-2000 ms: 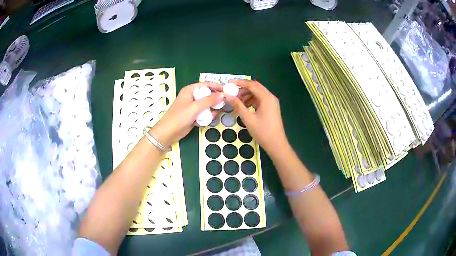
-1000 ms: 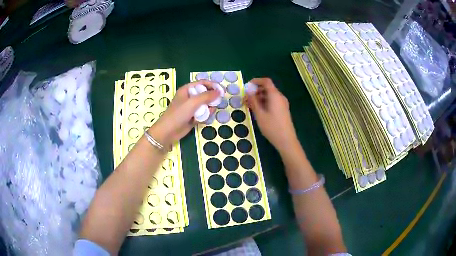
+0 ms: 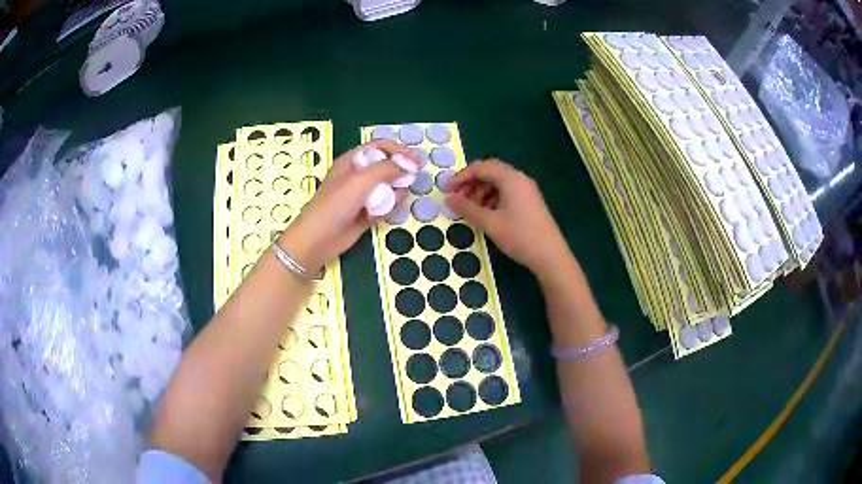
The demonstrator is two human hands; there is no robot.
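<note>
The working die-cut sheet (image 3: 444, 312) lies in front of me. Pale discs fill its upper rows; the openings in its lower rows look dark. My left hand (image 3: 350, 194) is above the sheet's upper left and holds several white discs (image 3: 380, 199) between its fingers. My right hand (image 3: 506, 213) is at the sheet's right edge, thumb and fingertips together on a pale disc at the fourth-row right opening; the fingers partly hide this disc. Empty die-cut sheets (image 3: 281, 161) lie overlapping at left, partly under my left forearm.
A clear plastic bag of white discs (image 3: 142, 208) lies far left. A fanned stack of filled sheets (image 3: 704, 142) stands at right, with a crumpled clear bag (image 3: 803, 99) beyond it. White slotted round parts (image 3: 112, 66) lie at the far left of the bench.
My right hand has brought a disc down and left to the fourth-row right opening, which was dark and now looks pale. The working sheet first turned slightly, then shifted a little right and up.
</note>
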